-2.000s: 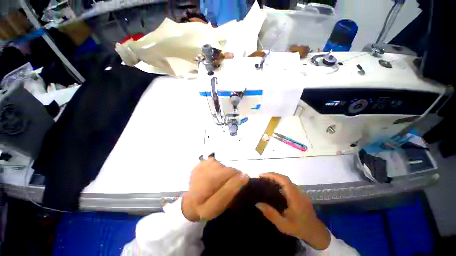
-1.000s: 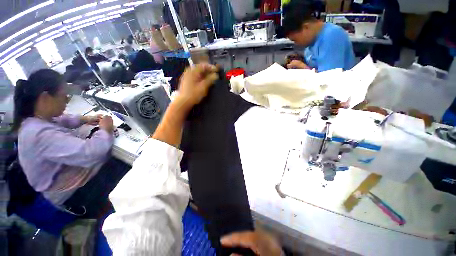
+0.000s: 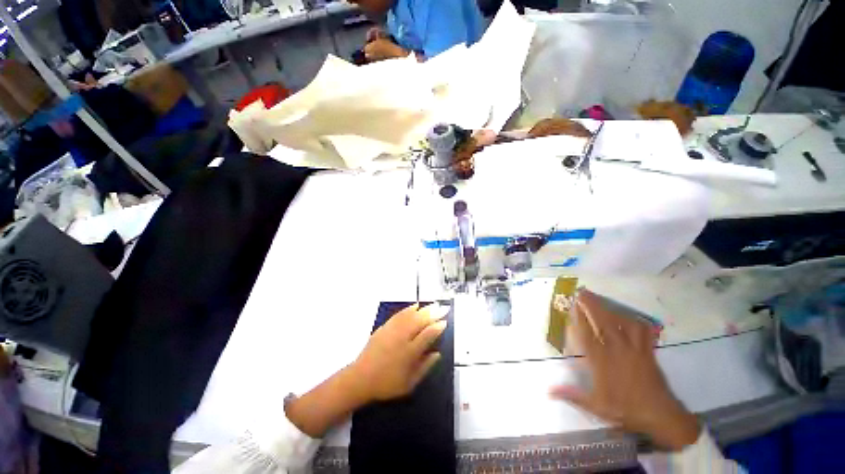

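Note:
A black fabric panel [image 3: 404, 435] lies on the white table left of the needle area and hangs over the front edge. My left hand [image 3: 401, 356] presses flat on its upper part, fingertips near its top right edge. The white sewing machine head [image 3: 500, 208] stands behind. My right hand [image 3: 616, 361], slightly blurred, is over the machine bed with fingers apart, its fingertips at the yellow strip [image 3: 560, 315]. Whether it touches the strip is unclear. Thread snips [image 3: 656, 328] are mostly hidden behind the right hand.
A large black drape [image 3: 185, 287] covers the table's left side. Cream fabric [image 3: 371, 102] is heaped behind the machine. A blue upright object [image 3: 718, 69] stands back right. A clear plastic box [image 3: 806, 338] is at the right end. A person in blue [image 3: 435, 26] sits beyond.
The view has swung back from the left to the machine. The black panel, held up at the left before, now lies on the table. My right hand has moved to the yellow strip.

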